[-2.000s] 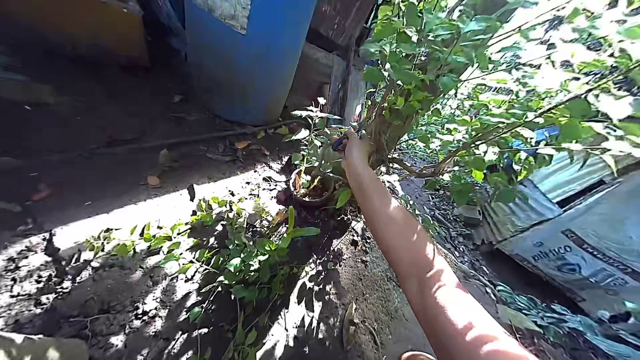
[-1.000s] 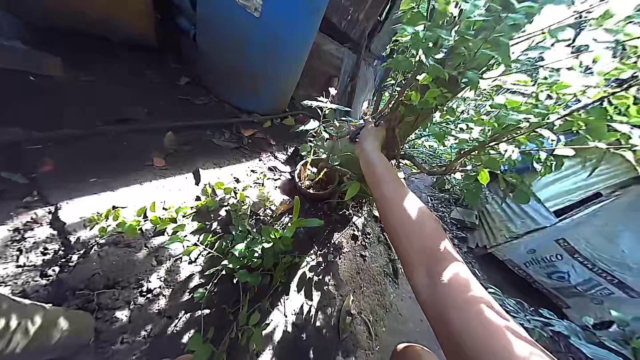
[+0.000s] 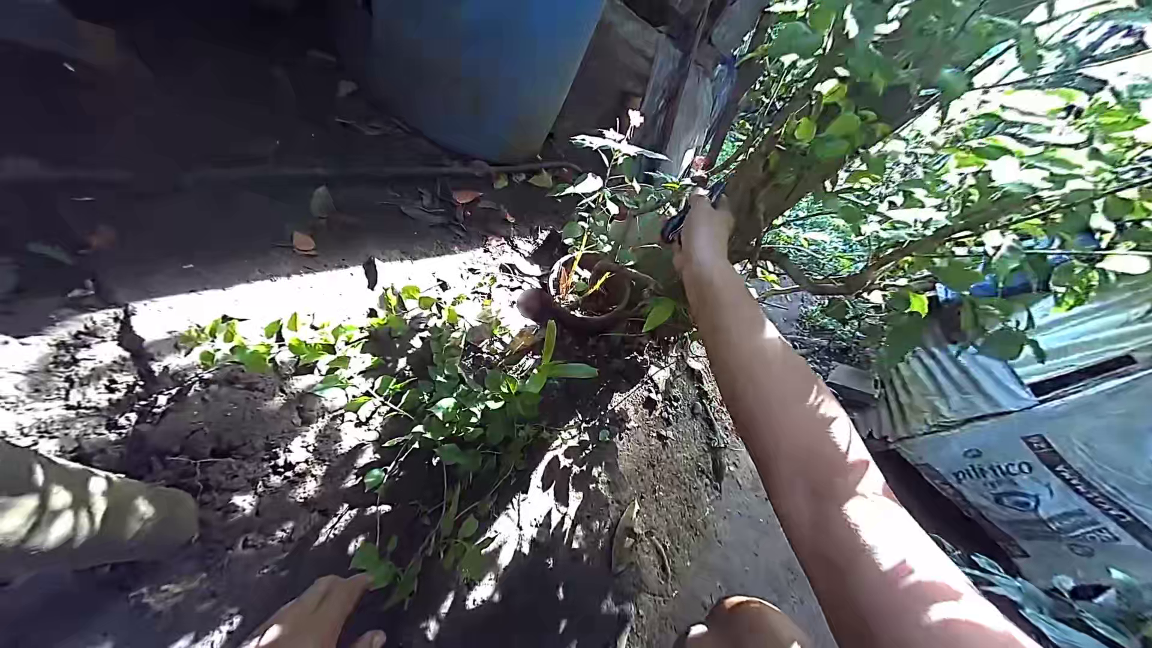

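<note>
My right hand [image 3: 706, 229] is closed around a dark-handled tool [image 3: 677, 220], perhaps pruning shears, beside the trunk of a leafy shrub [image 3: 783, 184]. Slender stems with leaves and a small pink flower [image 3: 635, 119] stand just left of it. Below them a round clay pot [image 3: 589, 306] sits on the ground. At the bottom edge, my left hand [image 3: 315, 612] is partly in view, near the lower leaves of a low green plant [image 3: 468, 405]; the thumb stands apart from the fingers, and nothing shows in it.
A blue barrel [image 3: 486, 72] stands behind the pot. At left lies a pale rounded log or pipe [image 3: 90, 513]. Corrugated metal sheets [image 3: 954, 387] and a printed sack [image 3: 1035, 495] are at the right. Branches spread across the upper right, and a knee [image 3: 747, 621] shows at the bottom.
My left hand has come into view at the bottom edge. My right hand stays by the trunk with the tool in it.
</note>
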